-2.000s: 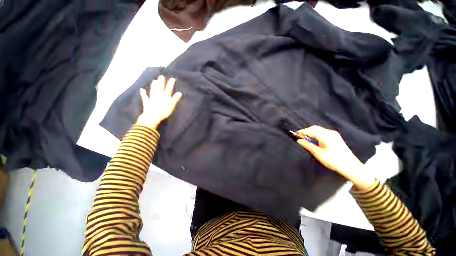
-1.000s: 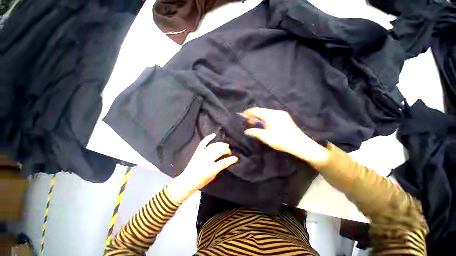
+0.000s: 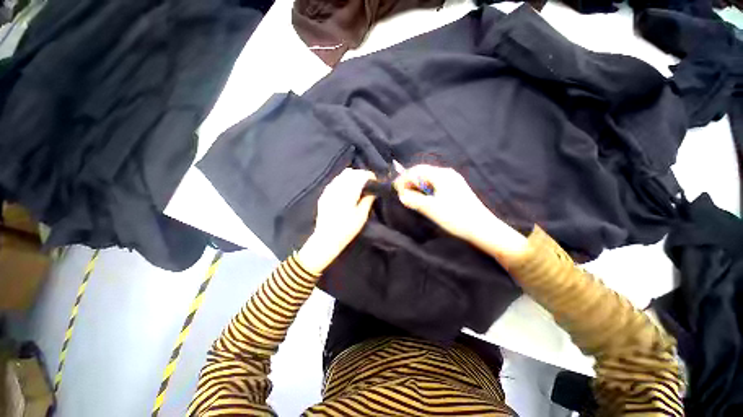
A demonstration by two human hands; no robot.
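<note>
A dark charcoal garment (image 3: 505,155) lies spread and rumpled on the white table (image 3: 232,106) in front of me. My left hand (image 3: 342,213) pinches a small fold of the garment near its middle, beside a long stitched line. My right hand (image 3: 444,204) is just to the right, nearly touching the left. It is closed around small thread snips (image 3: 398,167); their thin metal tip shows above the fingers, with a purple-blue glint at the fingers. Any loose thread is too fine to see.
Heaps of black garments lie at the left (image 3: 106,122) and right (image 3: 709,301). A brown garment (image 3: 334,24) lies at the far side. Cardboard boxes (image 3: 23,261) stand at the lower left, near yellow-and-black tape (image 3: 186,334) on the grey floor.
My left hand has moved from flat on the garment's left part to the middle and pinched the cloth. My right hand has moved left with the snips. The near cloth has bunched up.
</note>
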